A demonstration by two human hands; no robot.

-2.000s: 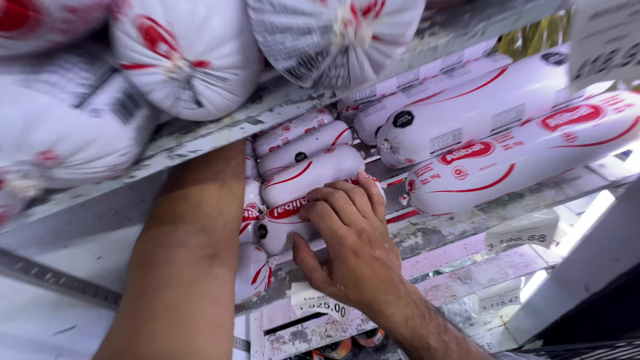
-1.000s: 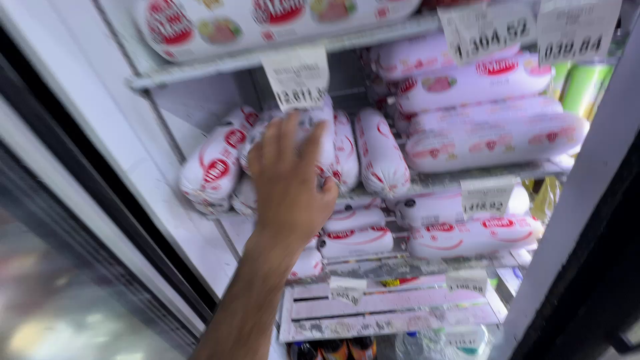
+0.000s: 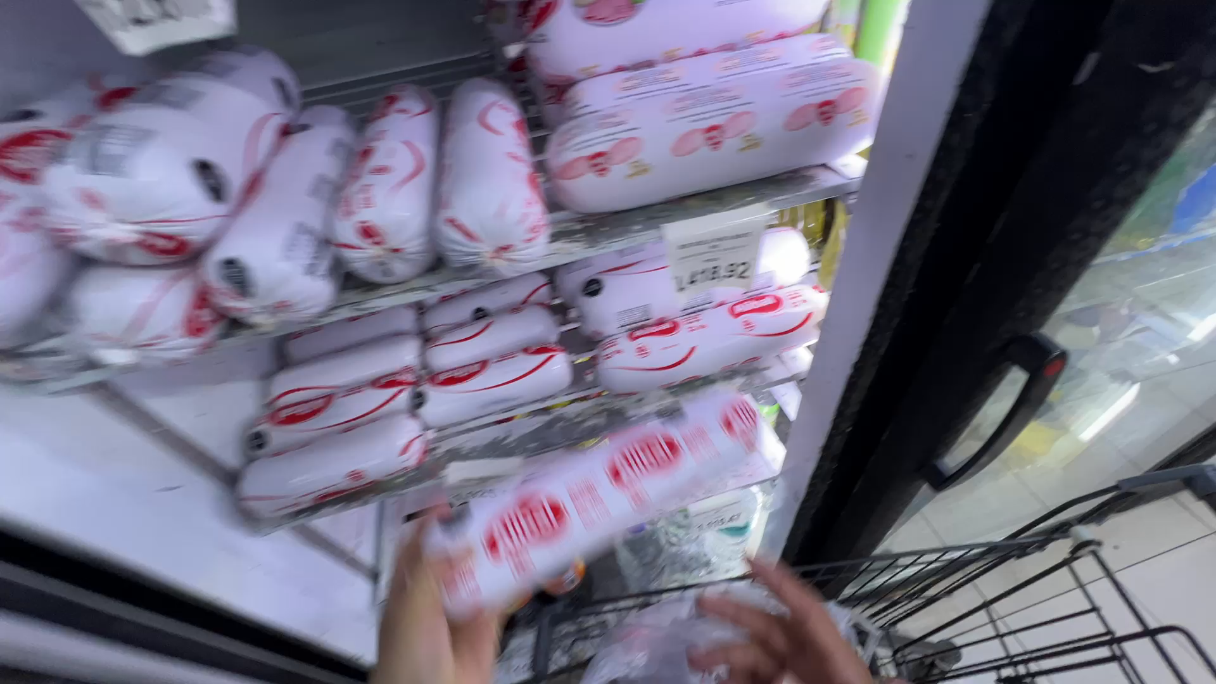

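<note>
My left hand (image 3: 437, 598) grips the lower left end of a long white packaged meat roll (image 3: 598, 494) with red printing, held tilted in front of the lower shelf; both are blurred. To the right, my right hand (image 3: 779, 627) is apart from the roll, its fingers spread, above a clear plastic bag (image 3: 646, 636) at the cart. Shorter white rolls (image 3: 332, 404) lie stacked on the shelf behind, beside a longer roll (image 3: 708, 337).
More white rolls (image 3: 494, 171) fill the upper shelf (image 3: 608, 223), with a price tag (image 3: 717, 252) on its edge. A black wire shopping cart (image 3: 1035, 598) stands at lower right, below the glass door's black handle (image 3: 997, 408).
A long roll is now in my left hand; one second ago a hand was at the rolls on the upper shelf. The cart has come into view.
</note>
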